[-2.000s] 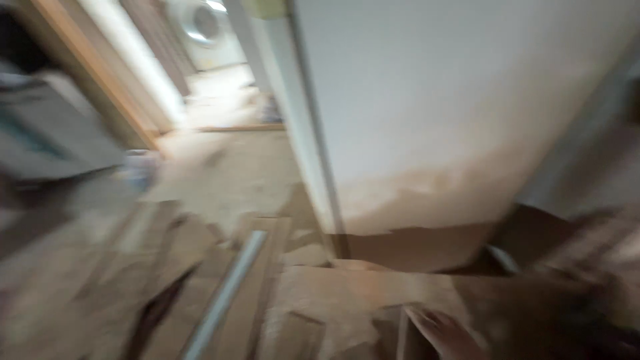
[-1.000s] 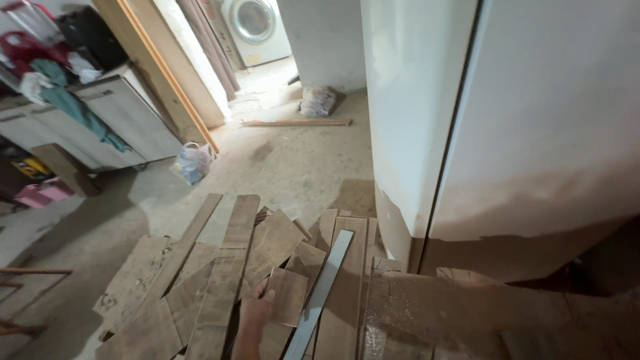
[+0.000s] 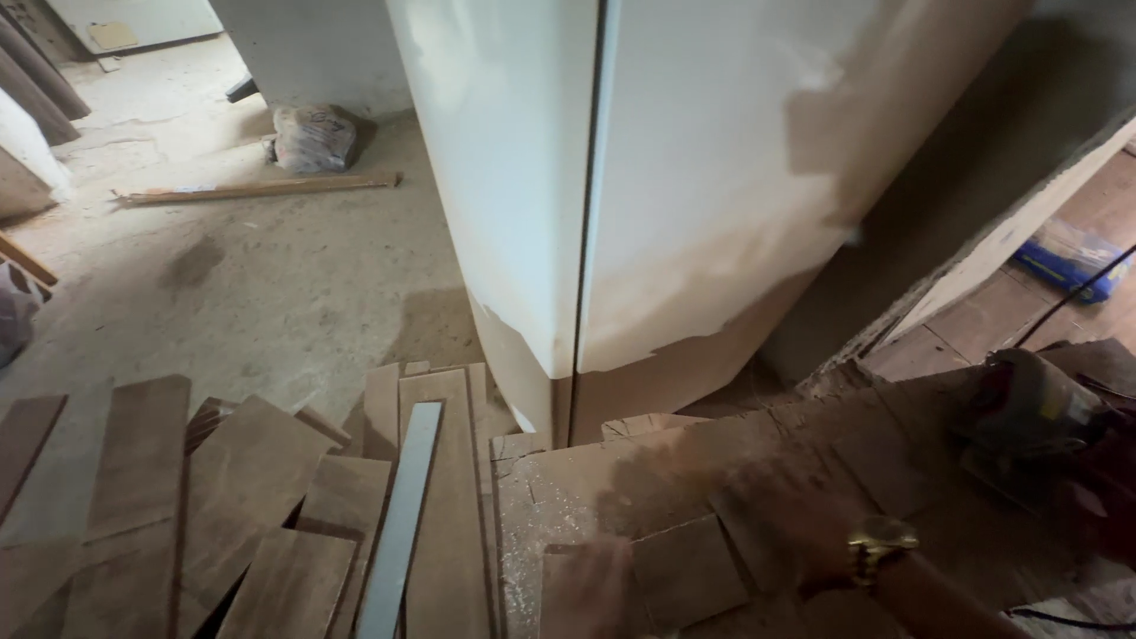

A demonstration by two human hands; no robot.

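My right hand [image 3: 781, 510], blurred and wearing a gold-coloured watch [image 3: 879, 543] at the wrist, is over brown wood-look pieces at the lower right. Its fingers are too smeared to show a grip. A reddish blur at a cut piece [image 3: 568, 590] near the bottom centre appears to be my left hand [image 3: 608, 564]; its fingers cannot be made out. Between the hands lies another short piece [image 3: 690, 572]. A flat pale metal strip [image 3: 399, 524] rests lengthwise on a long plank [image 3: 448, 506], left of both hands.
Loose planks [image 3: 253, 461] overlap at the lower left. A handheld power tool [image 3: 1029, 408] sits at the right edge of the dusty work surface [image 3: 555, 479]. Beyond stands a tall white cabinet-like panel [image 3: 497, 177]. A plastic bag [image 3: 312, 140] and a wooden strip [image 3: 266, 188] lie on the concrete floor.
The view has shifted right and closer. A hand was on the loose planks left of the metal strip one second ago; now the visible hands are right of the strip.
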